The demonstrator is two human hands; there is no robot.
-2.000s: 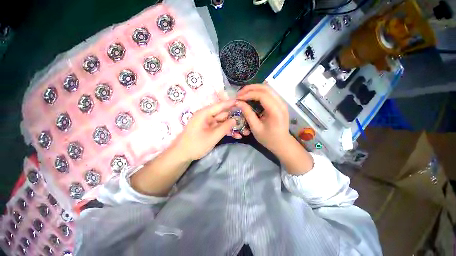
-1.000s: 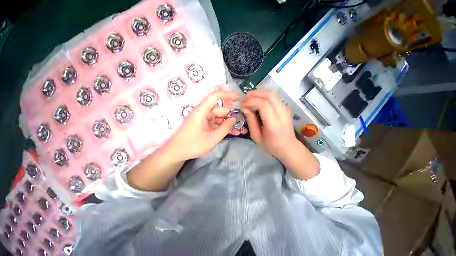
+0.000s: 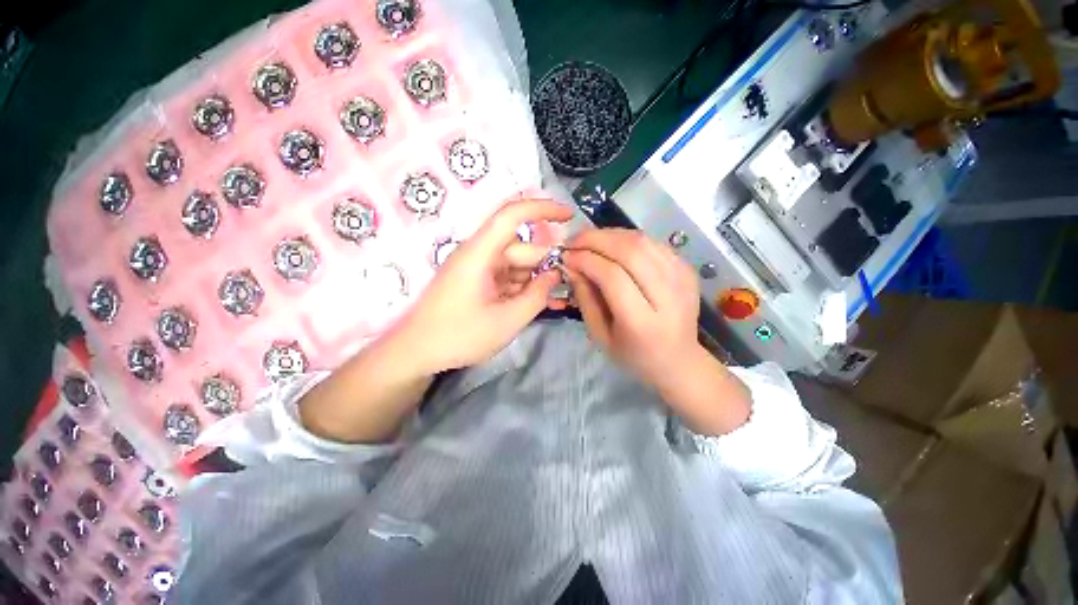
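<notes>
My left hand (image 3: pixel 479 290) holds a shiny metal housing (image 3: pixel 553 262) between its fingertips, in front of my chest. My right hand (image 3: pixel 638 296) has its fingertips against the housing's right side. The fingers cover most of the housing, and I cannot tell whether a small piece is between the right fingertips. A pink foam tray (image 3: pixel 266 148) with rows of similar housings lies to the left of my hands. A round tub (image 3: pixel 582 116) full of tiny dark pieces stands beyond my hands, beside the tray.
A second pink tray (image 3: pixel 106 508) lies lower left. At right is the press (image 3: pixel 692 183) with a gold-brown head (image 3: pixel 898 83), a black-and-white fixture (image 3: pixel 786 171), a red-orange knob (image 3: pixel 739 304) and a green button (image 3: pixel 764 332). Brown cartons (image 3: pixel 946 414) are lower right.
The right fingers were apart from the housing and blurred one second ago; they now meet at it. The left hand still holds the housing. The view has shifted slightly.
</notes>
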